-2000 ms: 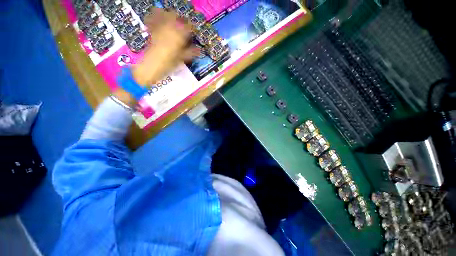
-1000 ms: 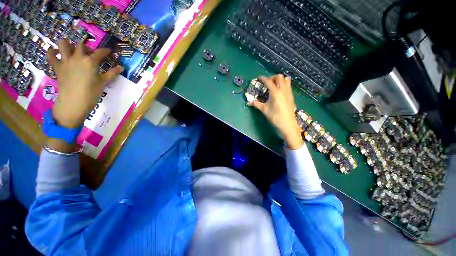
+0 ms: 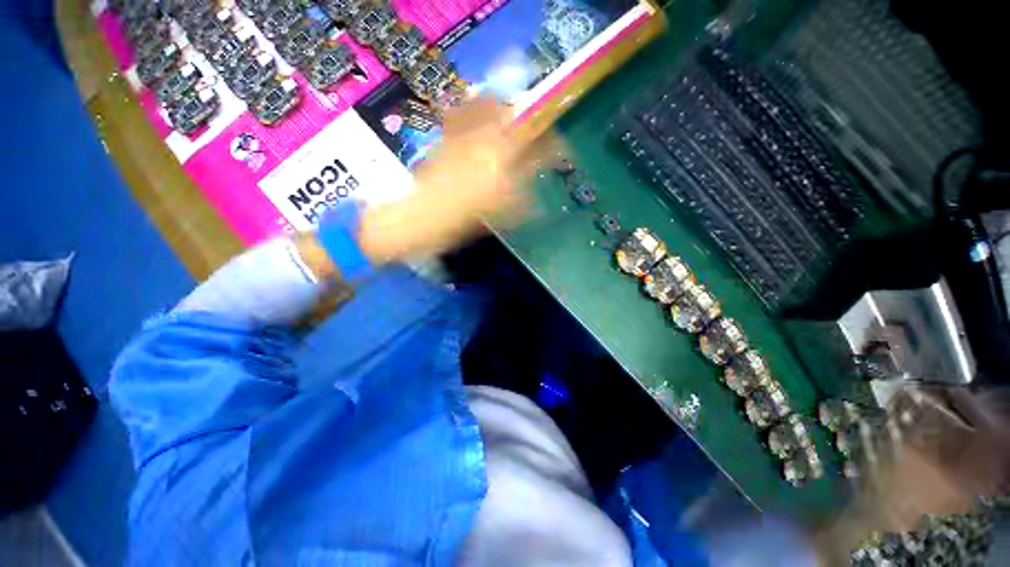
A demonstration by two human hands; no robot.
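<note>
My left hand (image 3: 471, 166), with a blue wristband, is blurred over the carton's right edge and the green mat; whether it holds anything cannot be told. My right hand (image 3: 941, 449) is heavily blurred at the lower right, over massed boards (image 3: 930, 543); its fingers and any held part cannot be made out. A slanting row of circuit boards (image 3: 722, 339) lies on the green mat (image 3: 576, 271). Small dark components (image 3: 581, 192) lie in line beyond its upper end, beside my left hand. More boards (image 3: 266, 94) stand in rows on the pink printed carton (image 3: 227, 194).
A clear tray with rows of dark parts (image 3: 742, 172) lies behind the board row. A silver screw feeder (image 3: 925, 332) stands at the right, with dark cables beyond. Small whitish pieces (image 3: 678, 405) lie at the near bench edge.
The view has shifted. My left hand has moved from the carton's boards to its right edge. My right hand has left the board row's upper end and moved to the massed boards.
</note>
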